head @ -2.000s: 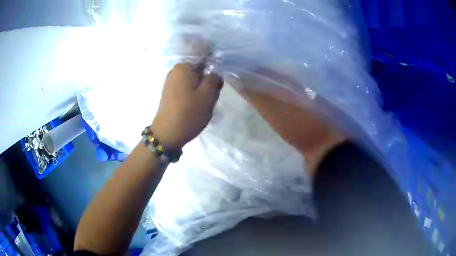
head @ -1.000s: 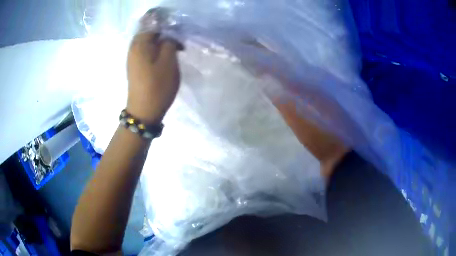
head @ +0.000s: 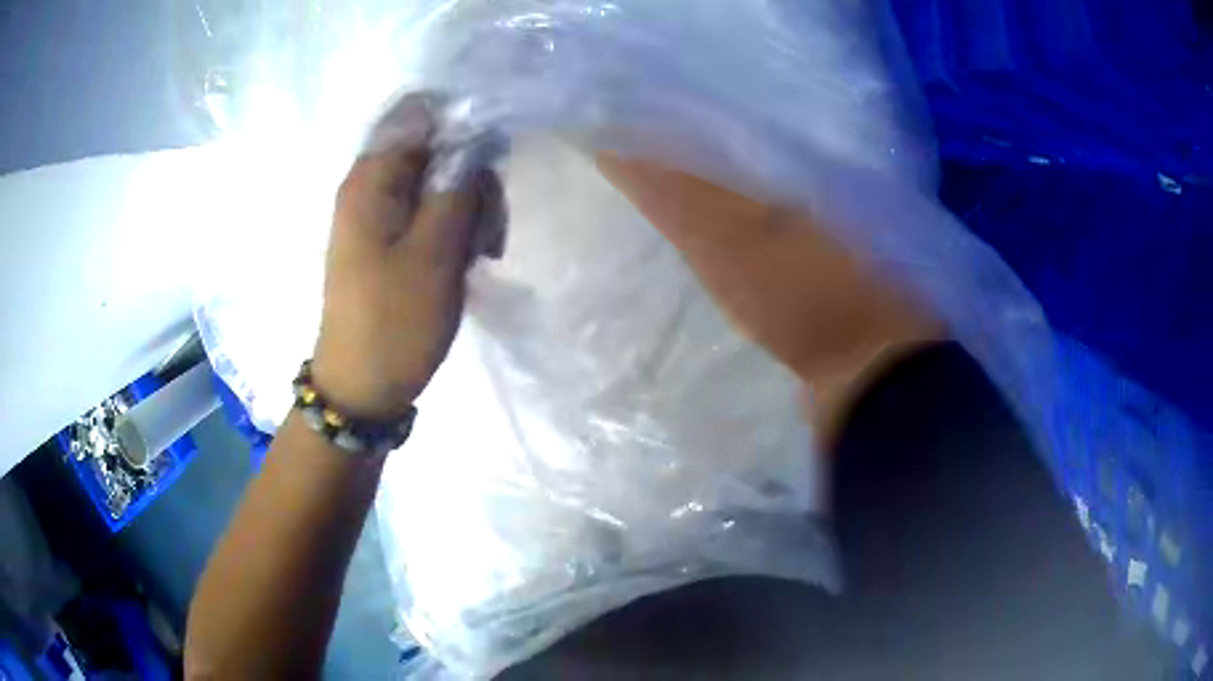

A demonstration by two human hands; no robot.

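A huge clear plastic sack (head: 599,439) bulges in front of me, filled with whitish crinkled plastic. My left hand (head: 412,240), with a beaded bracelet at the wrist, grips the sack's gathered edge at the upper left of it. My right forearm (head: 758,266) reaches in from the right and passes under a layer of the clear film. My right hand is hidden or blurred behind the plastic, so its fingers cannot be made out. Glare washes out the sack's left side.
A white table top (head: 93,279) is at the left. Below it are a pale tube (head: 170,415) and a blue bin (head: 129,512) of loose silver parts. Blue crates (head: 1064,253) stand at the right, one with a perforated side. Blue-grey floor shows at lower left.
My left hand has moved left from the middle with the sack's edge, then slightly down. The opening between my arms is wider. My right forearm shows more clearly than one second ago.
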